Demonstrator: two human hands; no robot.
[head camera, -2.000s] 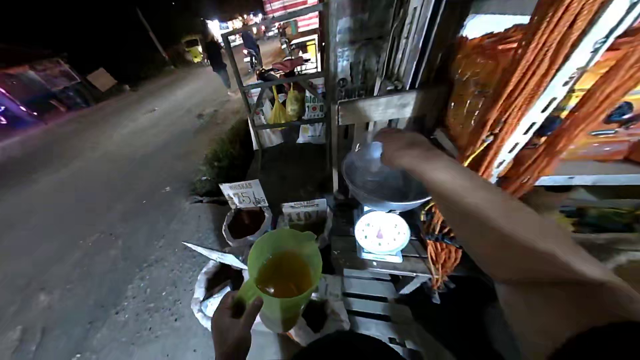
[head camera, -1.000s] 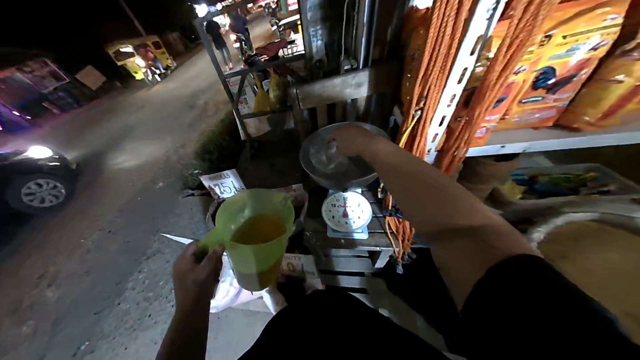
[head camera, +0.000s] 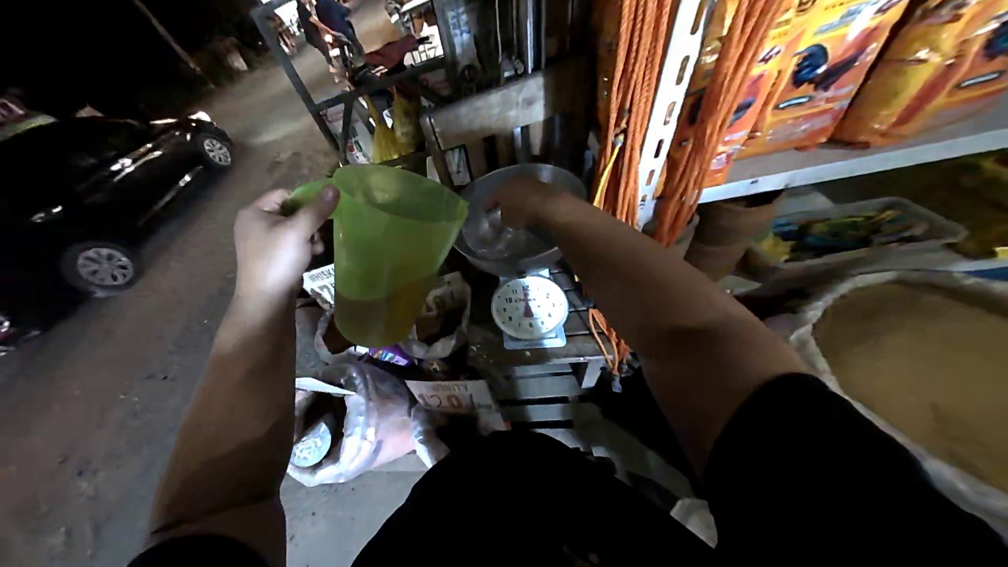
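My left hand (head camera: 285, 236) grips the handle of a green translucent plastic pitcher (head camera: 394, 244), with amber liquid in its lower part. My right hand (head camera: 524, 201) reaches into a round metal pan (head camera: 484, 185) on top of a dial scale (head camera: 529, 309). Something clear, perhaps a plastic bag, shows at its fingers inside the pan; the exact hold is blurred. Beneath the scale is a slatted wooden bench (head camera: 543, 386). The pitcher is left of the pan and partly covers sacks behind it.
Open sacks (head camera: 378, 425) with written signs stand at lower left. Orange ropes (head camera: 630, 110) hang by a perforated metal post (head camera: 669, 102); a shelf (head camera: 850, 161) holds orange packages. A large sack (head camera: 811, 346) of tan grains is at right. A dark car (head camera: 118, 189) is on the road.
My left hand has raised the pitcher, now more upright, beside the pan. My right hand stays in the pan. The dark car has come further into view on the left.
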